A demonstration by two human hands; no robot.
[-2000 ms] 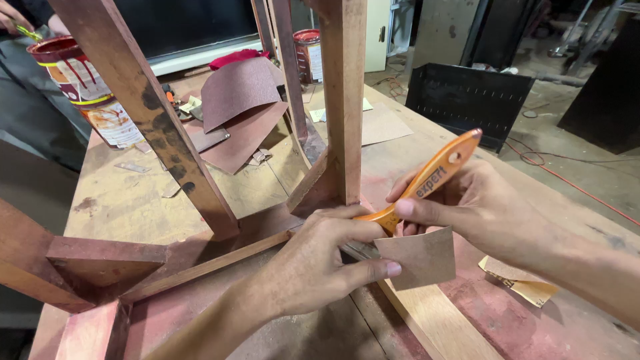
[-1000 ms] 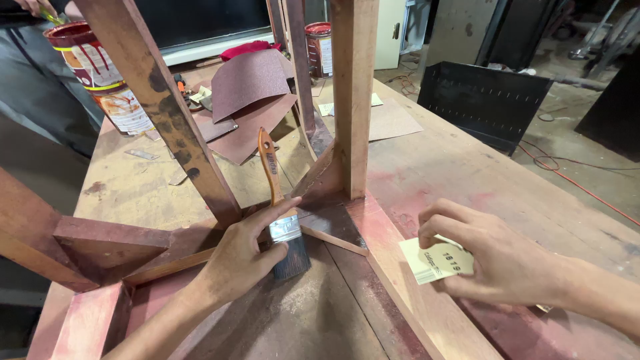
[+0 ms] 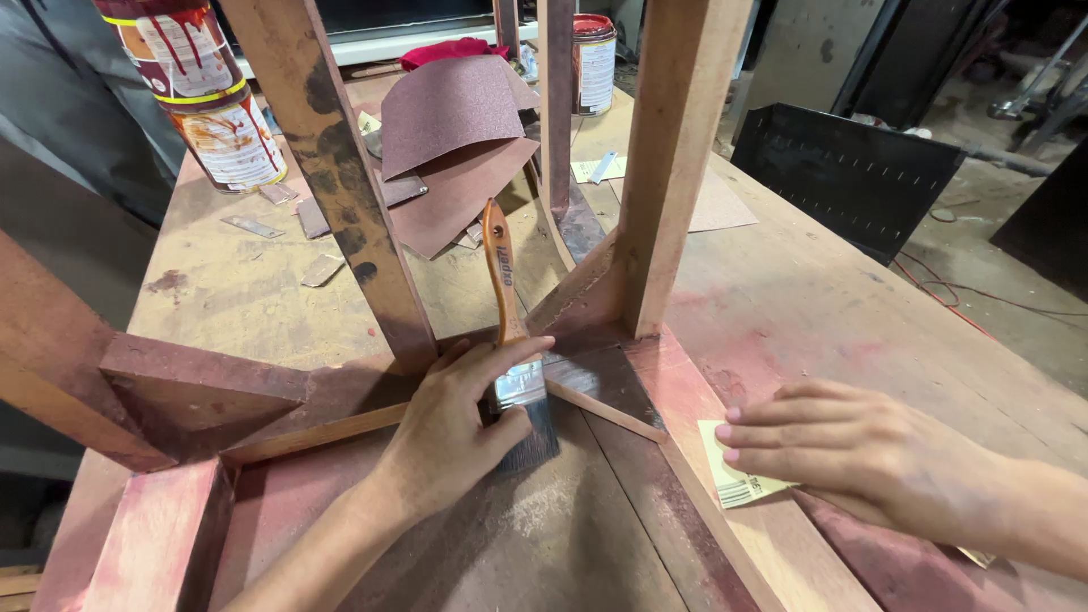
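My left hand (image 3: 463,421) holds a flat paintbrush (image 3: 503,272) by its metal ferrule, the orange wooden handle pointing up and the dark bristles down inside the corner of a wooden frame (image 3: 671,170). Under the fingers of my right hand (image 3: 850,450) a folded piece of sandpaper (image 3: 744,484), its pale printed backing up, lies flat on the pale wooden rail (image 3: 799,544) of that frame. A small triangular brace (image 3: 603,408) joins the rail near the foot of the upright. My right thumb is hidden.
Two stacked paint cans (image 3: 225,136) stand at the left, another can (image 3: 594,68) at the back. Sandpaper sheets (image 3: 450,115), a red cloth (image 3: 450,53) and scraps lie on the wooden table (image 3: 816,297). Frame uprights rise in front. A black metal panel (image 3: 841,178) stands beyond the right edge.
Two seconds ago both hands held the brush and sandpaper together; now they are apart. The brush has turned upright in my left hand, and my right hand has brought the sandpaper down onto the rail.
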